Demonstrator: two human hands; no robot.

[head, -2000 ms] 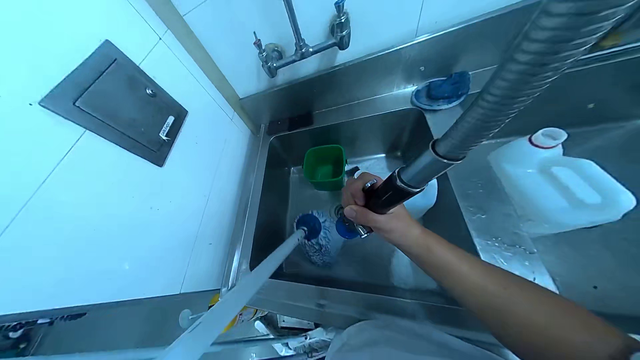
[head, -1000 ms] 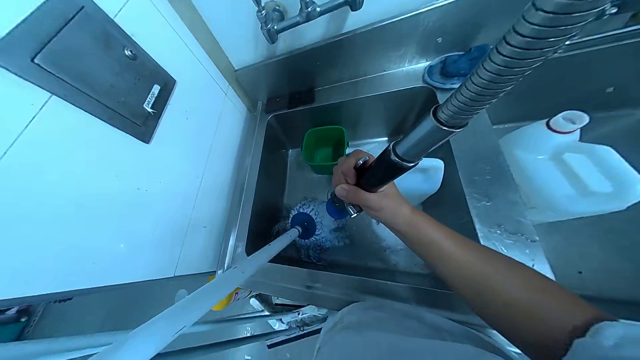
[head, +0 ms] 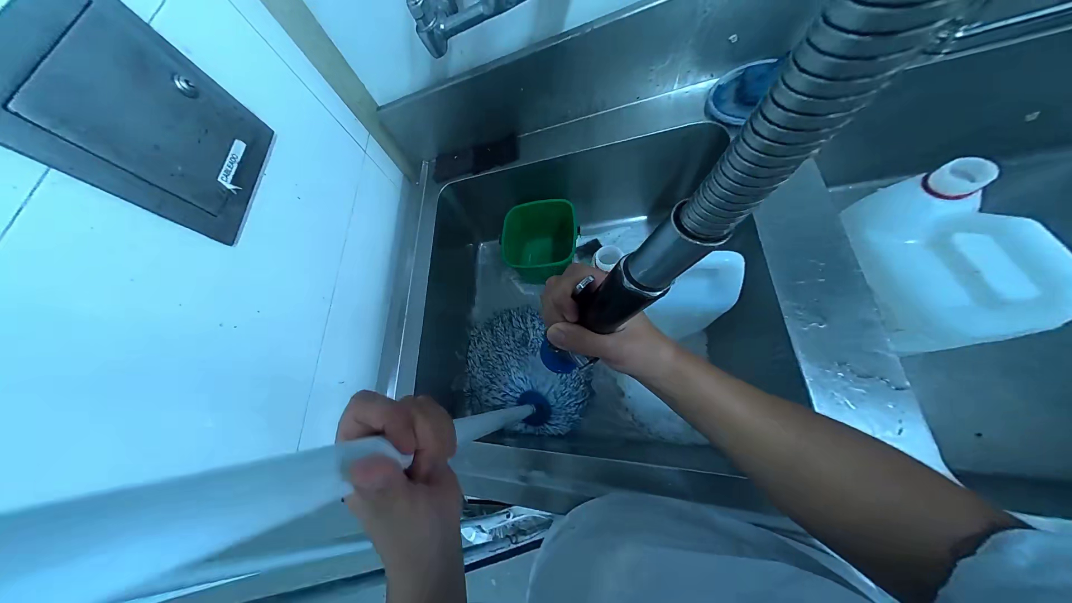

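Observation:
My right hand [head: 590,314] grips the black handle of a pre-rinse spray faucet [head: 632,289] whose coiled metal hose [head: 779,126] rises to the upper right. Its blue-rimmed nozzle [head: 559,356] points down over the sink. My left hand [head: 402,440] is closed around the pale pole [head: 494,421] of a mop. The round blue-and-white string mop head [head: 511,356] rests in the left part of the steel sink basin [head: 620,172], close below the nozzle. Whether water flows from the nozzle cannot be told.
A green plastic container [head: 540,239] and a white jug [head: 699,289] are in the basin. Another white jug [head: 963,251] lies right of the divider. A blue brush or sponge [head: 741,92] sits on the back ledge. A tiled wall with a metal panel [head: 142,109] bounds the left; a wall tap [head: 456,21] is above.
My left hand has come into view, holding the mop pole. The mop head now appears more spread out. My right hand still grips the spray handle. The view has shifted closer to the sink.

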